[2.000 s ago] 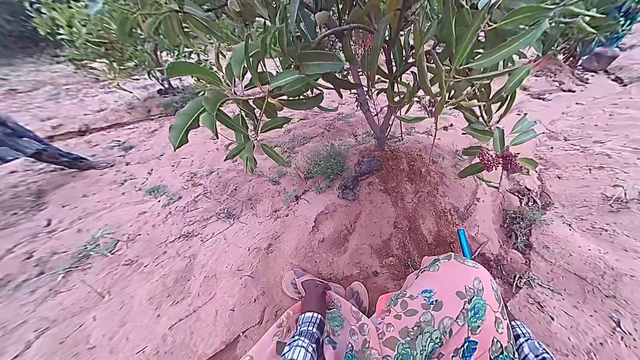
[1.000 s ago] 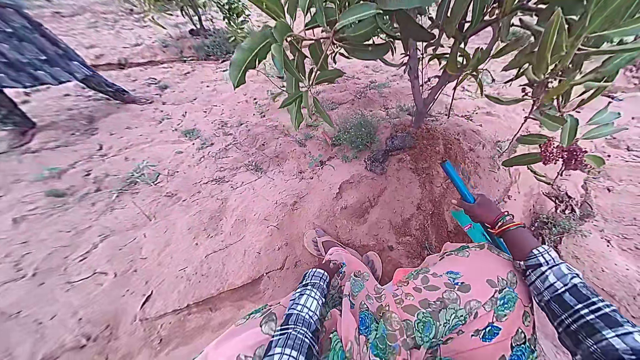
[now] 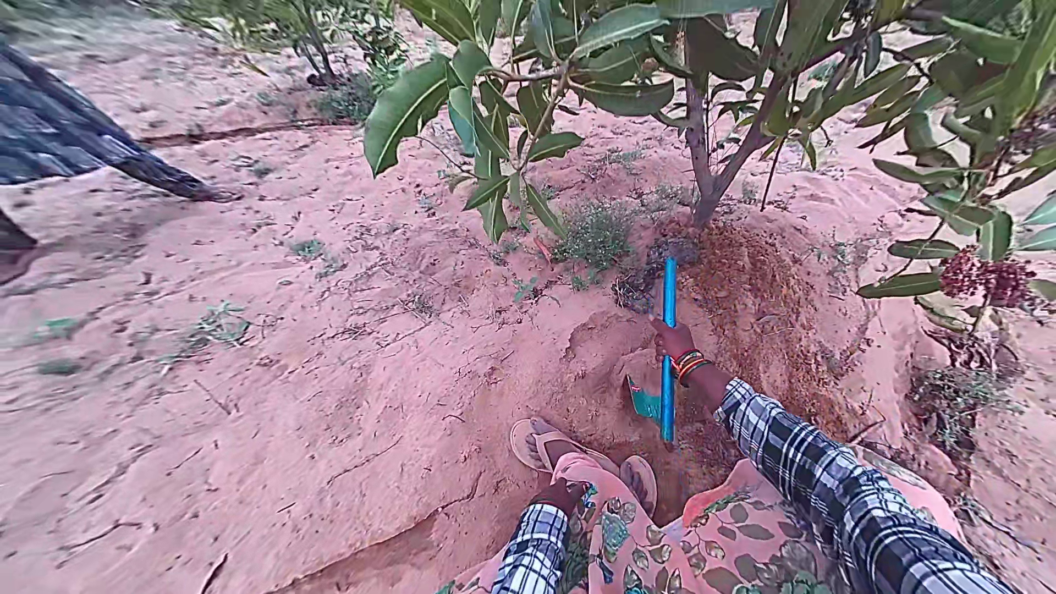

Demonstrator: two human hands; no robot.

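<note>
Around the blue handle of a hoe [image 3: 669,305] my right hand [image 3: 675,340] is closed, just in front of the base of a small tree [image 3: 701,194]. The tool's green blade [image 3: 643,402] lies low against the reddish soil, left of the handle's lower end. My left hand [image 3: 563,495] is at the pink floral cloth [image 3: 615,503] over my legs and seems to grip a fold of it; its fingers are partly hidden. Both sleeves are checked.
Leafy branches [image 3: 627,95] hang over the ground ahead, with a reddish flower cluster [image 3: 986,276] at the right. Small weeds [image 3: 598,235] grow beside the trunk. Dark patterned cloth [image 3: 74,124] shows at the far left. My sandalled feet [image 3: 540,445] rest on sloping soil.
My right hand, at the right with the hoe one second ago, has moved left and forward with it. Two seconds ago that hand was out of sight and only the handle's end showed.
</note>
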